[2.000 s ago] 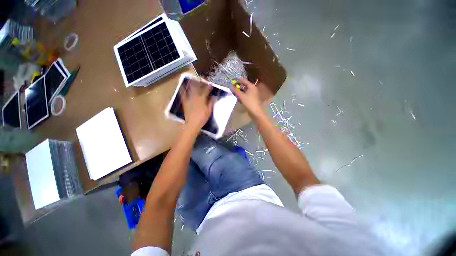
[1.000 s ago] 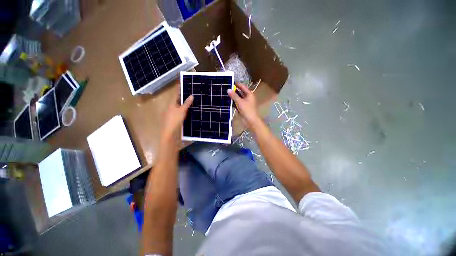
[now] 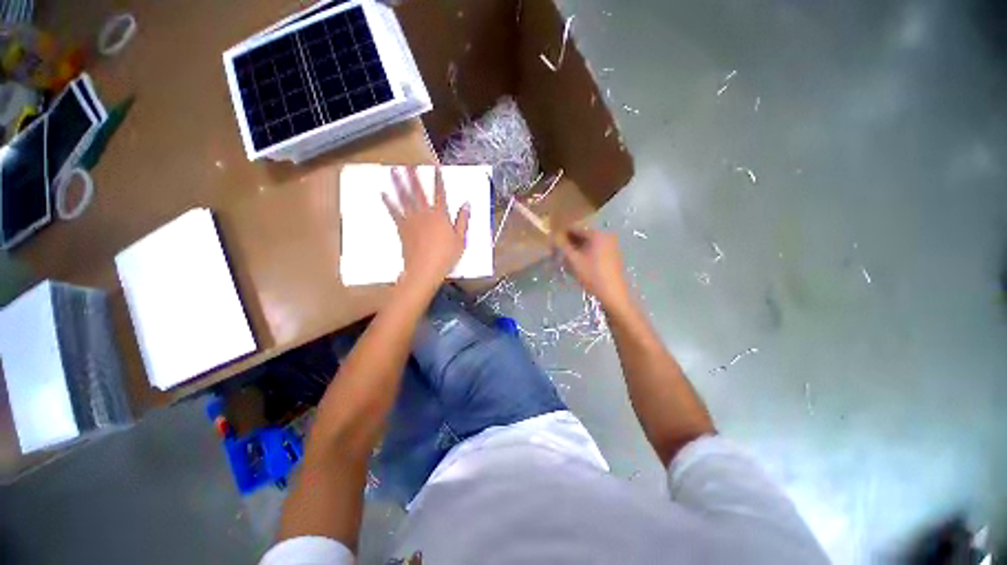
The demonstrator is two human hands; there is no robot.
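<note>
A solar panel (image 3: 370, 226) lies back up, plain white, at the table's front edge beside the cardboard box. My left hand (image 3: 428, 232) lies flat on its white back with the fingers spread. My right hand (image 3: 591, 259) is closed on the trimming tool, to the right of the panel and apart from it. The tool (image 3: 532, 216) is blurred and points towards the panel's right edge; its handle is mostly hidden in the hand.
A stack of panels, face up (image 3: 320, 83), stands behind. A white-topped pile (image 3: 182, 298) and a tall stack (image 3: 39, 370) are at the left. The open cardboard box (image 3: 574, 121) holds tangled offcuts (image 3: 497, 144). Tape rolls and dark panels (image 3: 28, 177) lie far left. Strips litter the floor.
The panel was held dark face up in both hands; now it lies white back up on the table edge. My right hand has moved off it to the right. The view has shifted.
</note>
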